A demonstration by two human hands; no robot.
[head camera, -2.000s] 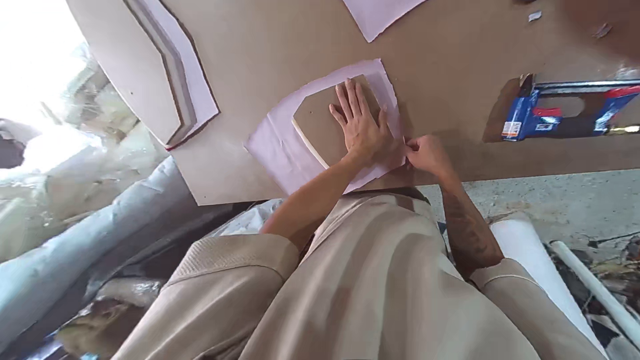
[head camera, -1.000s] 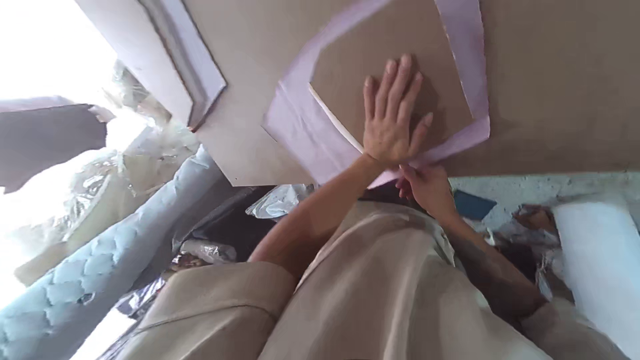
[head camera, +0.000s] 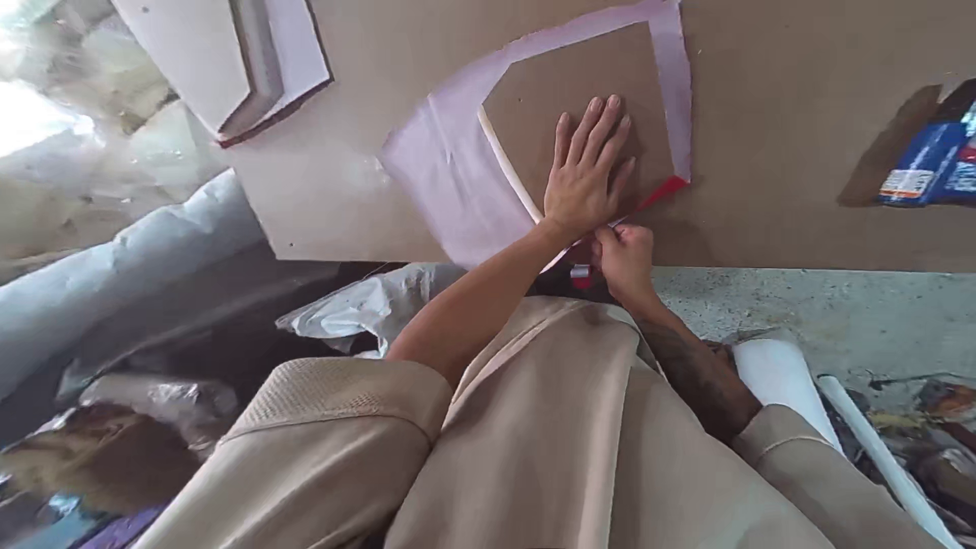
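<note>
A brown flat panel (head camera: 587,76) with several straight sides and a pale edge lies on pinkish-lilac fabric (head camera: 457,175) on the brown table. My left hand (head camera: 585,171) rests flat on the panel, fingers spread, holding nothing. At the table's near edge, just right of my left wrist, my right hand (head camera: 627,255) is closed on the fabric's near edge. There the fabric shows a red underside (head camera: 665,191) along the panel's near right side. A small red and silvery piece (head camera: 581,274) hangs below my right hand; what it belongs to cannot be told.
Stacked pale panels with fabric (head camera: 290,61) lie at the table's upper left. A blue tool or package (head camera: 926,160) lies at the right. The table's near edge (head camera: 801,269) runs close to my body. A wrapped roll (head camera: 130,236), clear plastic and a white roll (head camera: 781,381) are beyond the table.
The fabric's near right edge now shows red where it looked lilac before. My left hand stays spread on the panel and my right hand stays at the fabric's edge. The view has shifted.
</note>
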